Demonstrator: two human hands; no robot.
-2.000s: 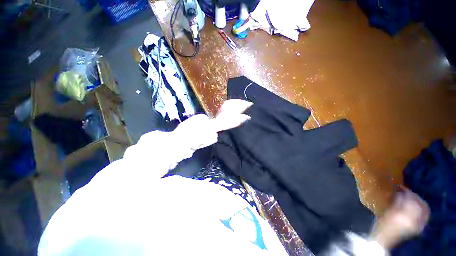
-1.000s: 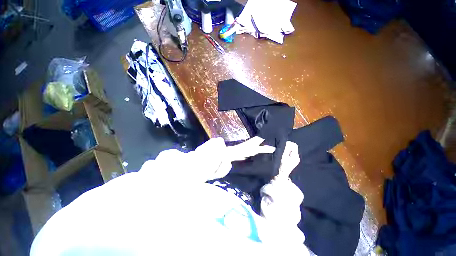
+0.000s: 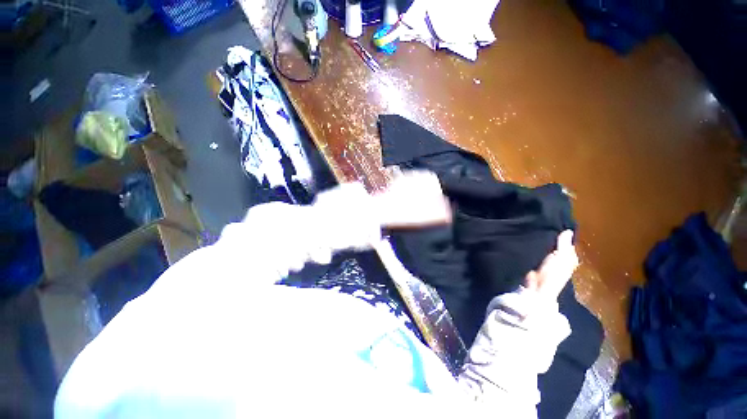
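A black jacket point(image 3: 508, 237) lies partly folded on the brown wooden table, its lower part near the table's front edge. My left hand point(image 3: 416, 200) is over the jacket's left part, blurred and overexposed; its fingertips do not show clearly. My right hand point(image 3: 559, 266) lies at the jacket's right side, fingers extended and close together on the cloth; whether it pinches the cloth cannot be told. Both sleeves are washed out white.
A navy garment pile point(image 3: 696, 319) is at the table's right. A corded tool point(image 3: 311, 33), a thin red tool point(image 3: 364, 56), a blue-white roll point(image 3: 385, 38) and white sheets point(image 3: 450, 24) lie at the far left. Cardboard boxes point(image 3: 164, 209) and black-and-white cloth point(image 3: 266, 131) are left.
My right hand came in from the right, worked beside my left hand, then moved right again along the jacket. The jacket's upper part is now folded and rumpled differently.
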